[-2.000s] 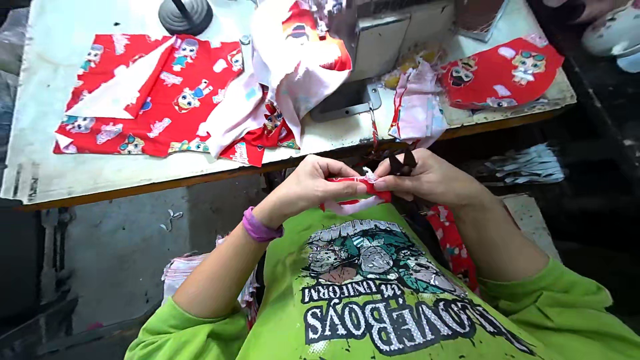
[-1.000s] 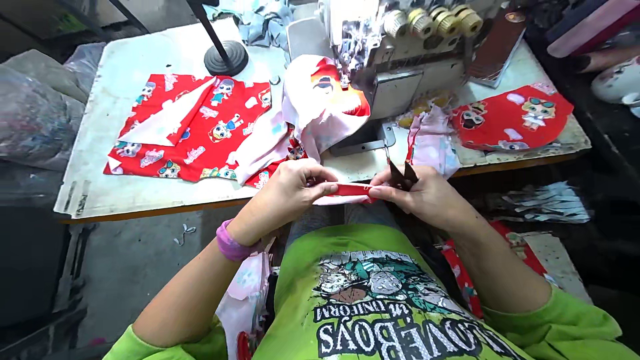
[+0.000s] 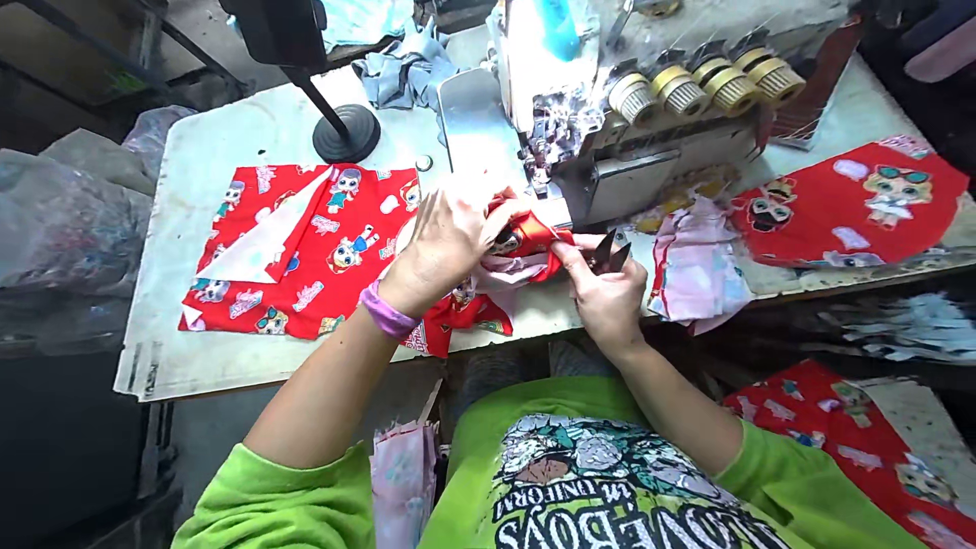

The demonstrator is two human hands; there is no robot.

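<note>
My left hand [image 3: 450,244], with a purple band at the wrist, grips a bunched piece of red printed fabric [image 3: 534,236] near the presser foot of a sewing machine [image 3: 648,179]. With thumb and fingertips, my right hand [image 3: 606,286] pinches the right edge of that fabric. Small dark thread snips [image 3: 610,253] lie in the same hand, blades pointing up and away. More of the red and pale pink cloth hangs below my left hand at the table's front edge.
Red printed fabric [image 3: 305,252] with one folded corner lies on the left of the table [image 3: 252,366]. Behind it stands a round black lamp base [image 3: 347,133]. Right of the machine are a pale pink folded piece [image 3: 698,263] and a curved red panel [image 3: 862,206]. Several thread tension dials [image 3: 682,91] face me.
Both hands have moved forward from above my lap to the machine, with the red fabric still held. The view has shifted. The snips remain in my right hand.
</note>
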